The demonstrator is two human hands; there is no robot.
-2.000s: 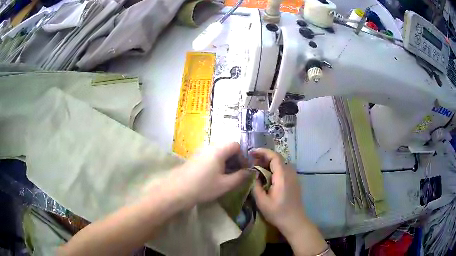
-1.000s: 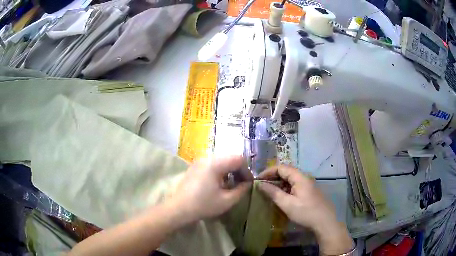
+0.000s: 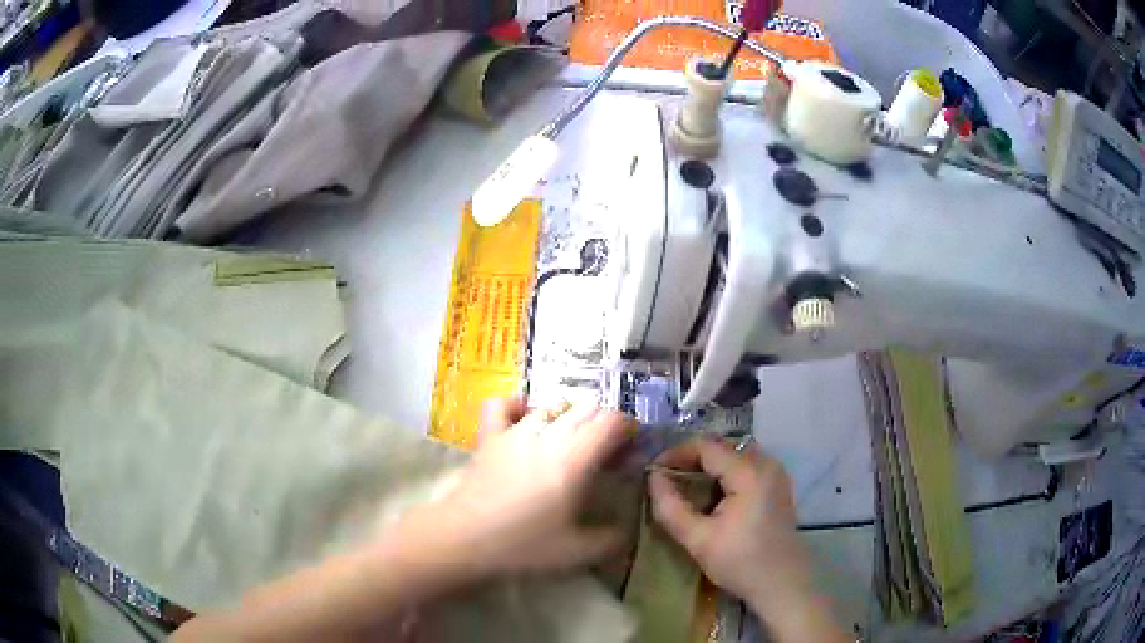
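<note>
A pale khaki-green garment panel (image 3: 251, 465) lies across the left of the table and runs under my left forearm. A darker olive band (image 3: 663, 572) hangs down below my hands at the front edge. My left hand (image 3: 540, 484), blurred, lies on the cloth just in front of the presser foot; its fingertips are partly hidden. My right hand (image 3: 722, 509) pinches the top end of the olive band between thumb and fingers. The white sewing machine (image 3: 904, 276) stands behind; its needle area (image 3: 653, 399) is partly hidden by the head.
An orange-yellow label (image 3: 487, 320) lies left of the needle plate. The white lamp (image 3: 515, 180) hangs above it. A strip bundle (image 3: 923, 490) lies under the machine arm. Grey-brown pieces (image 3: 314, 126) are heaped upper left. Thread cones (image 3: 831, 111) and a control panel (image 3: 1099, 170) are behind.
The hands came down towards the front edge, then moved slightly back towards the foot. The left hand has flattened over the cloth. The view has shifted, so the machine appears lower and larger.
</note>
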